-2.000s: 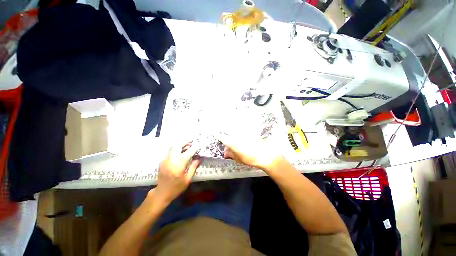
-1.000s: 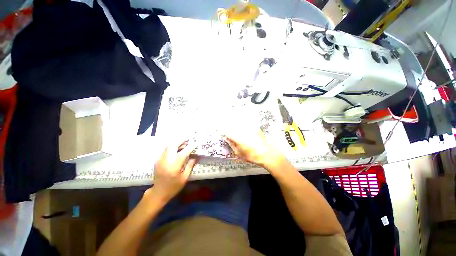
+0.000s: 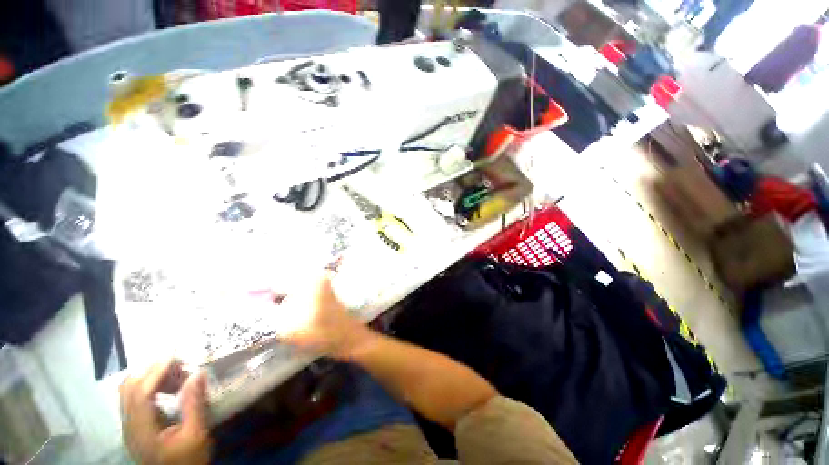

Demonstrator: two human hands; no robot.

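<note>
My left hand [image 3: 168, 416] is at the table's front edge, low on the left, with fingers curled. A pale patch shows between its fingers; I cannot tell if it is something held. My right hand [image 3: 320, 313] is over the front edge, fingers apart, beside a loose pile of small silver fittings [image 3: 238, 338]. Nothing shows clearly in it. More small fittings [image 3: 144, 284] lie farther left, and a scattered group [image 3: 338, 234] lies near the yellow-handled pliers [image 3: 386, 227]. Glare and blur hide detail.
The white sewing machine [image 3: 400, 100] stands at the back. An accessory tray [image 3: 509, 192] is right of the pliers. Dark cloth [image 3: 32, 272] lies at left with a dark strap [image 3: 102, 322]. A red basket [image 3: 545, 238] and dark garments [image 3: 509, 336] are below the table's right side.
The view has swung to the right, showing more of the floor. My hands have moved apart; the left is lower and farther left of the pile, the right beside it.
</note>
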